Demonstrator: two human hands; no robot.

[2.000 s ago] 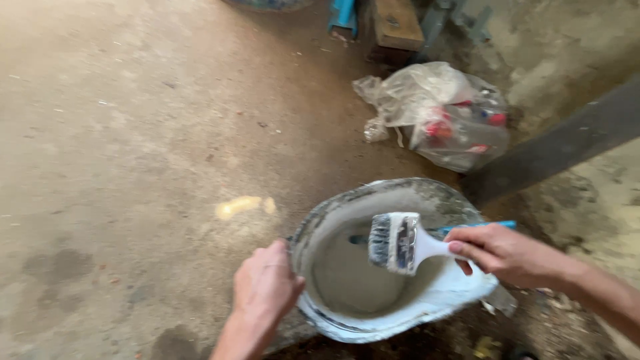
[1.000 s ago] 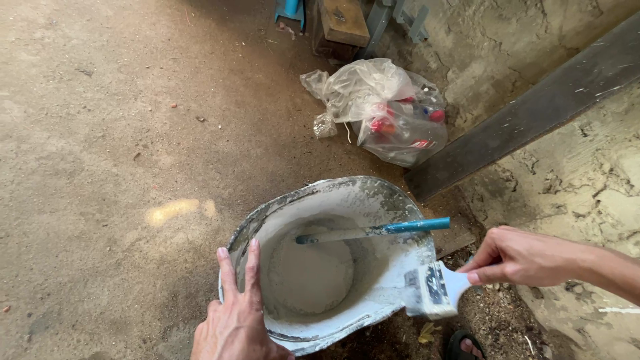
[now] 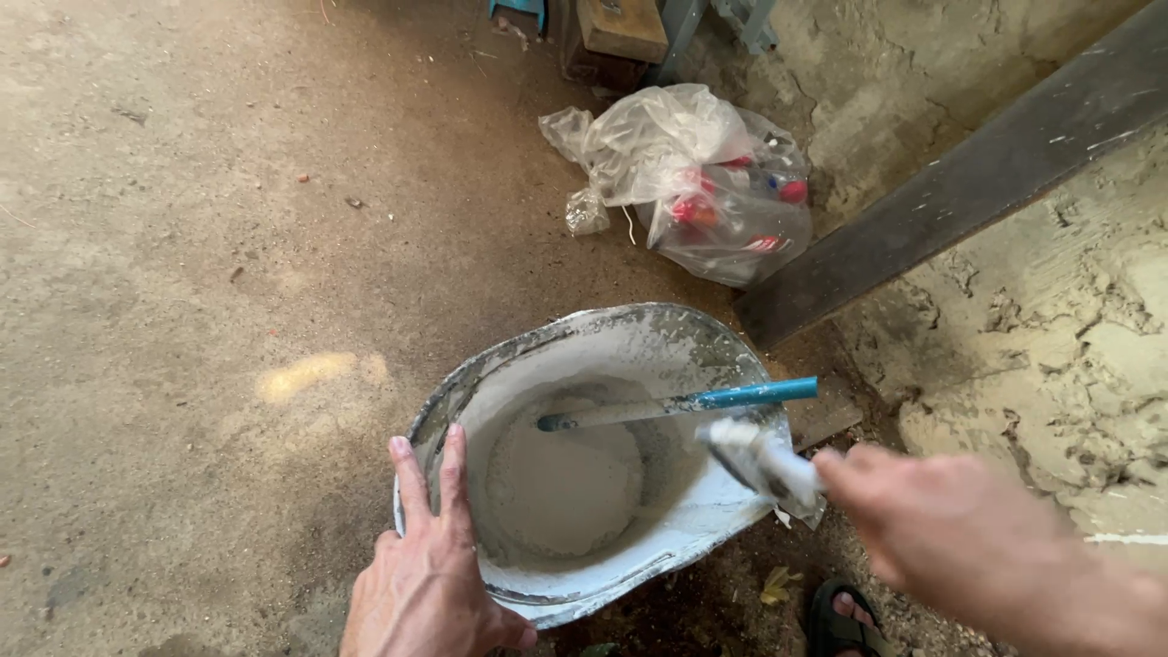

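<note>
My left hand [image 3: 433, 557] rests on the near left rim of a coated bucket [image 3: 721, 351], two fingers spread over the edge. Pale greyish liquid [image 3: 570, 488] lies in the bottom of the bucket. A blue stick or pipe [image 3: 753, 393], smeared with the liquid, leans from inside the bucket across its right rim. At the right side of the rim, my right hand [image 3: 931, 516] grips a wide paintbrush [image 3: 757, 461] by its handle; the brush is blurred, with its pale bristle end over the bucket's inner wall.
A clear plastic bag [image 3: 693, 182] with red-capped bottles lies beyond the bucket. A dark metal beam [image 3: 958, 173] slants along the rough wall [image 3: 1031, 319] at right. A wooden block [image 3: 622, 29] stands at the top. A sandalled foot [image 3: 844, 616] is at the bottom right.
Two seconds ago the brush was over the middle of the bucket; a second ago it was at the right rim. Now its bristle end is over the inner right wall. The left hand stays at the rim.
</note>
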